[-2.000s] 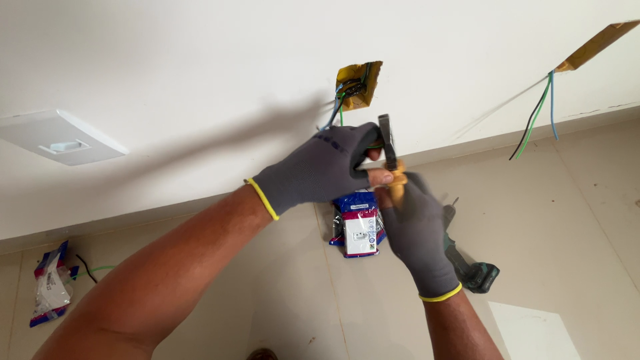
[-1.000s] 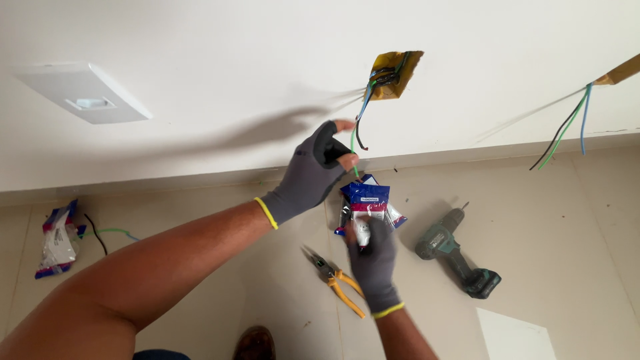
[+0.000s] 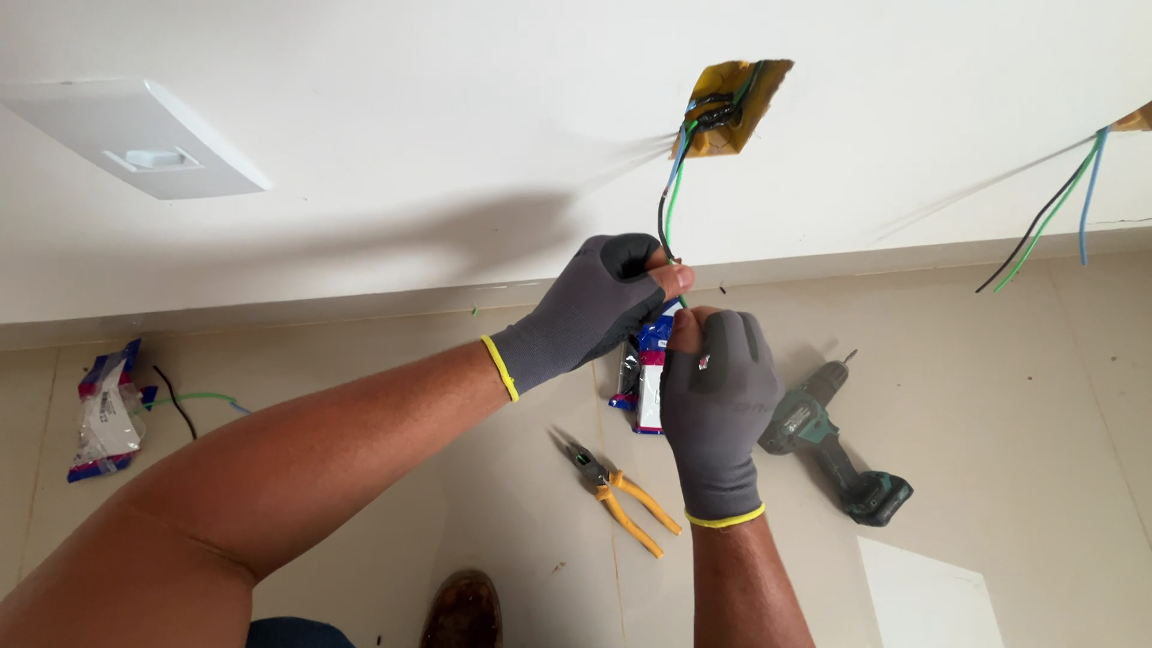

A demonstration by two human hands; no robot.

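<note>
Black, green and blue electrical wires [image 3: 677,184] hang from a yellow wall box [image 3: 733,108] set in the white wall. My left hand [image 3: 612,292], in a grey glove with bare fingertips, pinches the wires between thumb and forefinger below the box. Just under it, my right hand [image 3: 720,387], gloved the same way, grips the lower part of the green wire; its end is hidden by the fingers. On the floor below lie pliers with yellow handles [image 3: 621,499]. Plastic packets [image 3: 650,378] lie partly behind my right hand.
A cordless drill [image 3: 832,441] lies on the tiled floor at right. Further right, more wires [image 3: 1053,211] hang from a second opening. A white switch plate [image 3: 144,144] is on the wall at left, an opened packet [image 3: 110,414] below it. A shoe [image 3: 462,612] shows at the bottom.
Two seconds ago the pliers were in my right hand; they now lie on the floor. My right hand has moved up to the wires beside my left hand.
</note>
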